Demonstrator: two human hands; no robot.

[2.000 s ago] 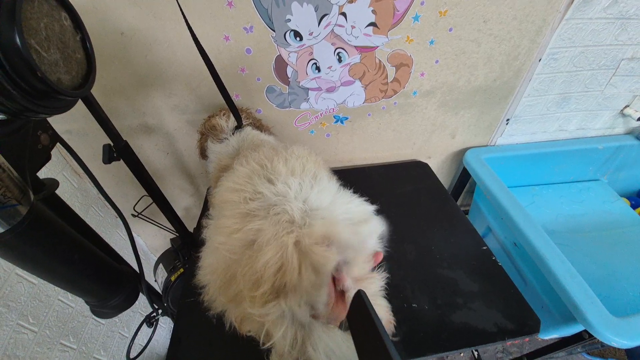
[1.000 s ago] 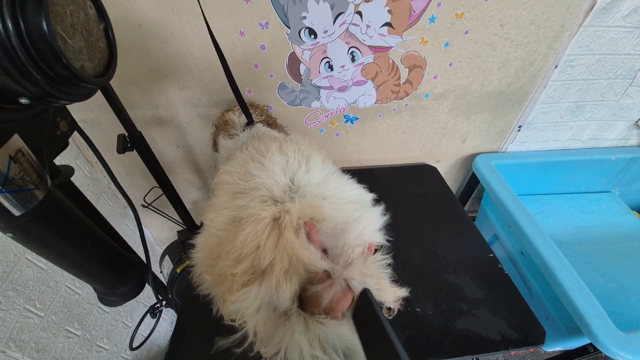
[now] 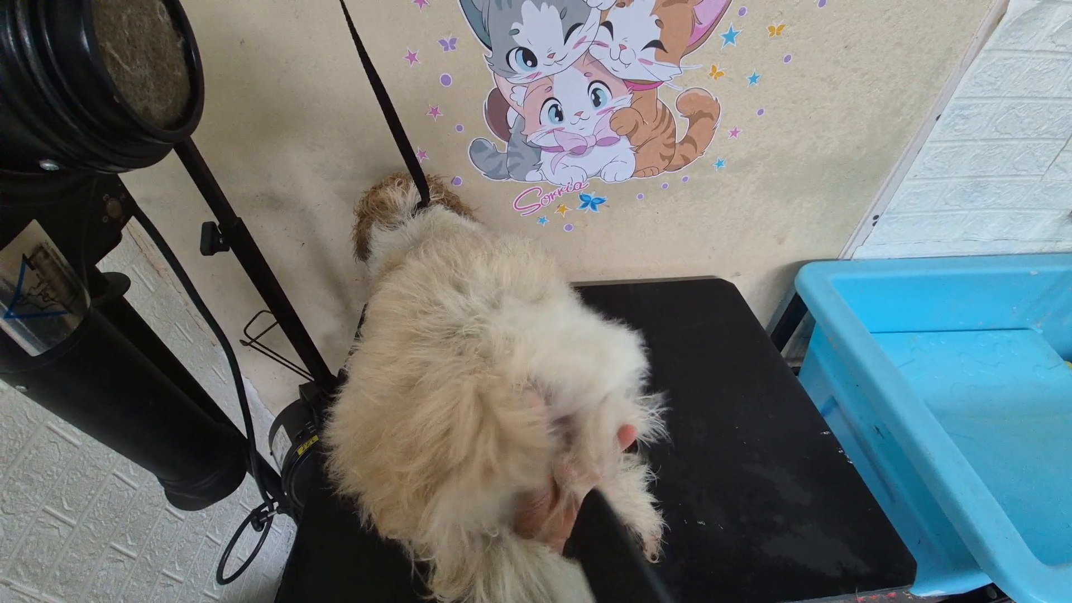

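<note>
A fluffy cream-and-white dog (image 3: pixel 452 360) is on a black grooming table (image 3: pixel 737 469), its rear toward me and its brown-furred head (image 3: pixel 402 201) by the wall. A black strap (image 3: pixel 385 109) runs up from its neck. My left hand (image 3: pixel 548 507), mostly hidden by fur, grips a hind leg (image 3: pixel 620 490); a fingertip shows on the leg's right side. A black flat nozzle (image 3: pixel 615 553), probably of a pet dryer, enters from the bottom edge and points at the fur near this hand. My right hand is out of view.
At the left are a black dryer body (image 3: pixel 100 402) with a round intake (image 3: pixel 146 59), its stand pole (image 3: pixel 260 276) and a looped cable (image 3: pixel 243 544). A blue plastic tub (image 3: pixel 913 402) adjoins the table's right side. Behind the table is a wall with a cat sticker (image 3: pixel 586 100).
My left hand has shifted about the dog's hind leg, and more fur covers it now than one second ago. The nozzle remains close to the dog's rear.
</note>
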